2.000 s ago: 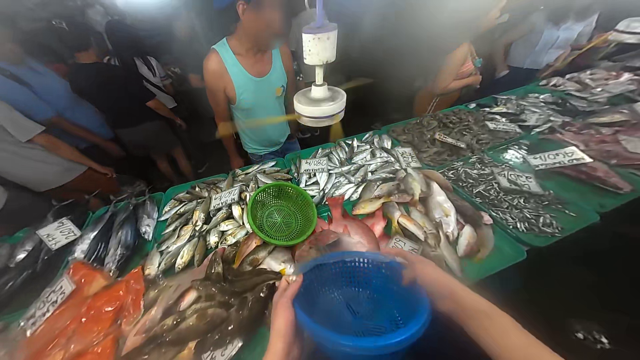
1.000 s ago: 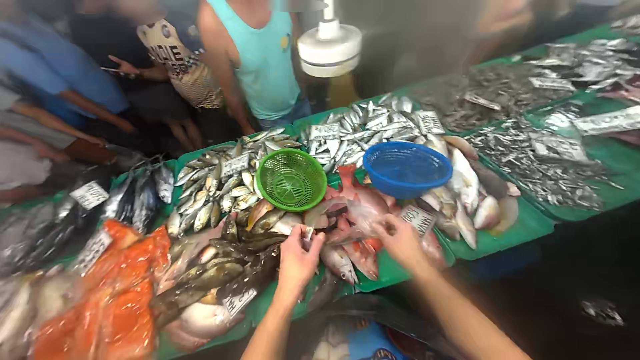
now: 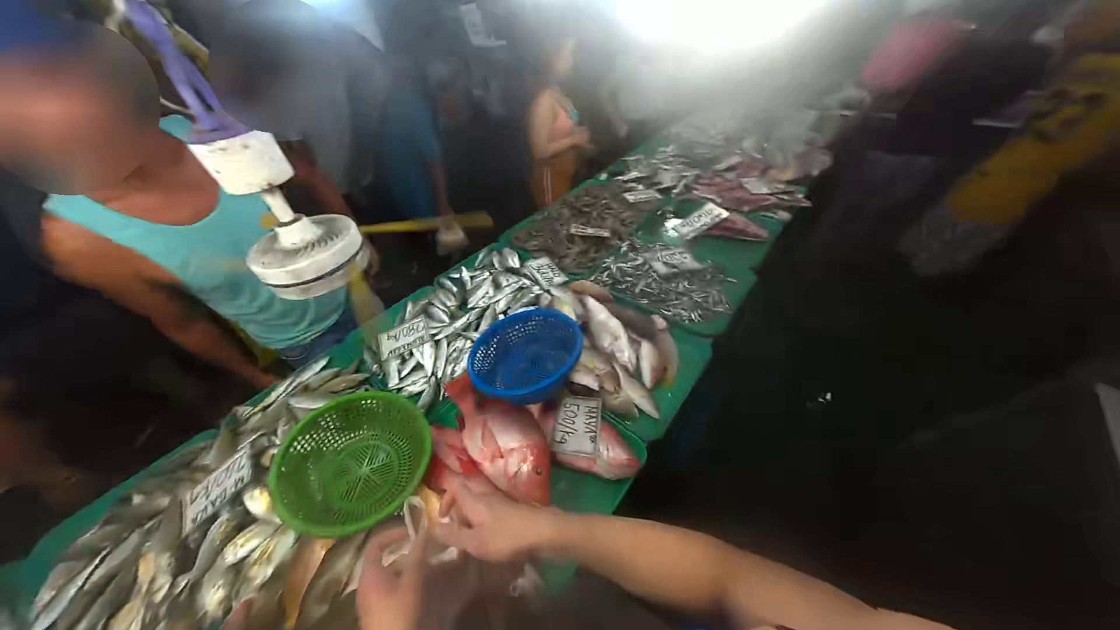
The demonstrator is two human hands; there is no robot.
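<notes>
My left hand (image 3: 394, 569) and my right hand (image 3: 486, 521) are close together at the lower middle, below the red fish (image 3: 503, 437). Between their fingers is a whitish, translucent thing that looks like a thin plastic bag (image 3: 416, 525); blur hides its shape. Just beyond my hands, a green plastic colander (image 3: 350, 464) rests tilted on the fish. Farther off, a blue plastic colander (image 3: 525, 354) lies on the fish between the small silver fish (image 3: 455, 306) and the larger pale fish (image 3: 621, 350).
Green trays (image 3: 691, 385) of fish run from lower left to upper right, with price cards (image 3: 577, 426) on them. A white lamp (image 3: 306, 254) hangs over the far edge. Across the trays stands a person in a turquoise tank top (image 3: 210, 271); other people are behind.
My hands held the blue colander two seconds ago; one second ago it lay on the fish and my hands were apart from it. My hands are now closer together. The view has turned right.
</notes>
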